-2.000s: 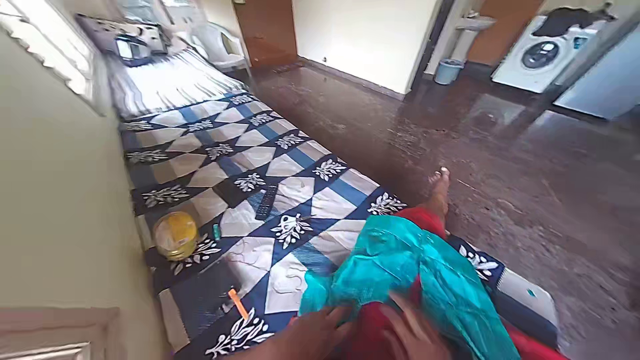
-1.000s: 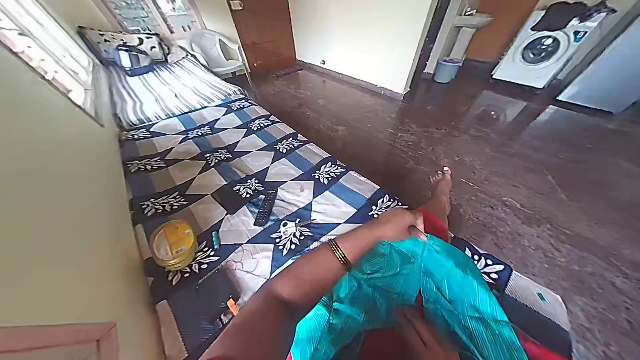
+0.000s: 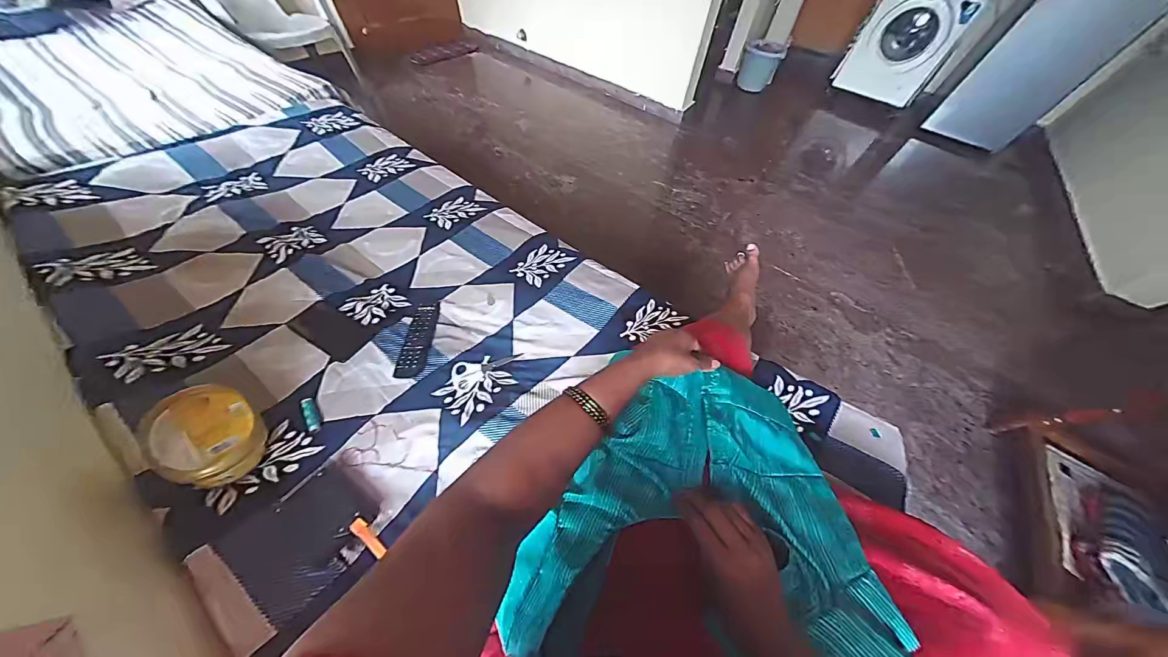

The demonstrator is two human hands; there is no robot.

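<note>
A teal ribbed garment [image 3: 657, 456] lies spread over my lap, on top of red cloth [image 3: 940, 566]. My left hand [image 3: 680, 354], with bangles at the wrist, grips the garment's far edge between thumb and fingers. Lower down, my right hand [image 3: 735, 538] rests on the teal cloth beside a slit at its middle; it is blurred, and whether it pinches the cloth cannot be told. On the bed to the left are a round yellow-lidded plastic container [image 3: 203, 436], a small teal thread spool [image 3: 311, 415], an orange-handled tool [image 3: 368, 537] and scissors [image 3: 474, 376], partly lost against the print.
A black remote control [image 3: 417, 340] lies on the patterned bedsheet [image 3: 374, 246]. My bare foot [image 3: 744, 265] is over the dark floor beside the bed. A bucket [image 3: 760, 66], a washing machine [image 3: 899, 46] and a white plastic chair [image 3: 278, 27] stand farther off. A wooden shelf [image 3: 1040, 493] is at right.
Two seconds ago both hands were low on the garment; my left hand has since moved out to its far edge and stays there. The view has tilted down and to the right.
</note>
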